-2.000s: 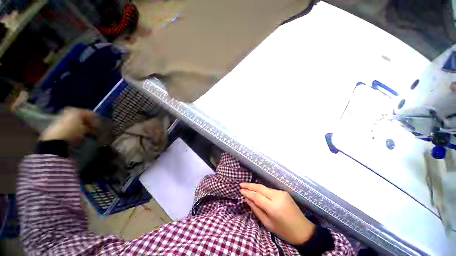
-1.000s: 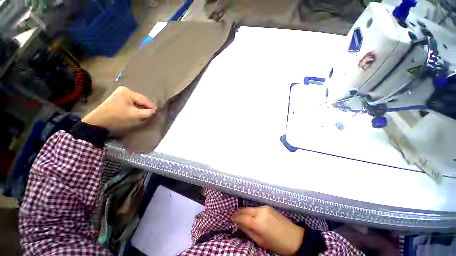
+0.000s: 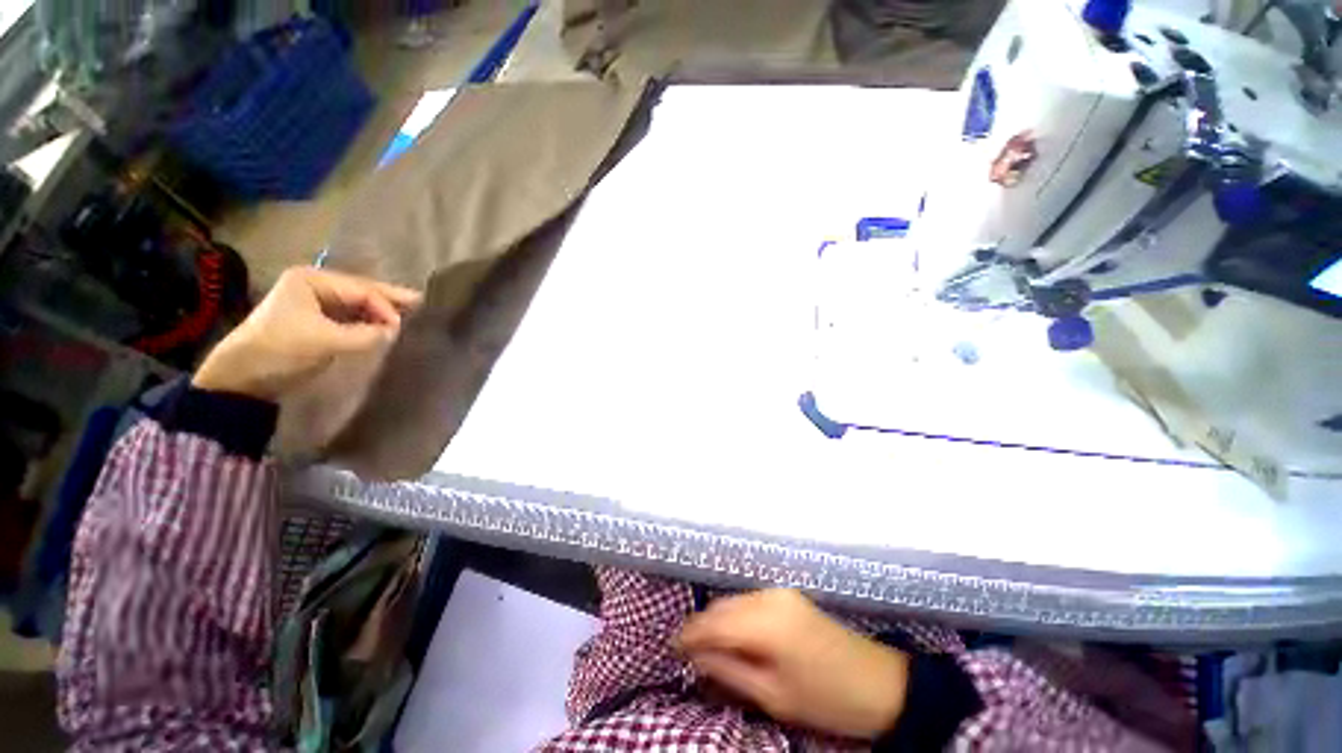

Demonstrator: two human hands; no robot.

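Observation:
A brown-olive cloth panel (image 3: pixel 486 162) lies over the left end of the white sewing table (image 3: pixel 648 353), with a raised fold across it. My left hand (image 3: pixel 317 331) is over the panel's left part, with thumb and forefinger close together at the fold; they look to pinch the cloth, though the contact is small. My right hand (image 3: pixel 795 662) is low at the lap, below the table's front edge, fingers bent together; whether anything is in them is hidden. The white sewing machine head (image 3: pixel 1060 162) stands at the right, no cloth under its needle area.
A marked ruler strip (image 3: pixel 589 527) runs along the table's front edge. Beige scraps (image 3: pixel 1177 405) lie under the machine's arm. A blue basket (image 3: pixel 272 111) stands on the floor at far left. Crumpled cloth (image 3: pixel 346 633) and a white sheet (image 3: pixel 493 669) are below the table. More brown cloth lies beyond it.
My left hand came up from beside the table onto the panel, then moved slightly left as a fold rose in the cloth. My right hand stayed at the lap. The view swung and shifted.

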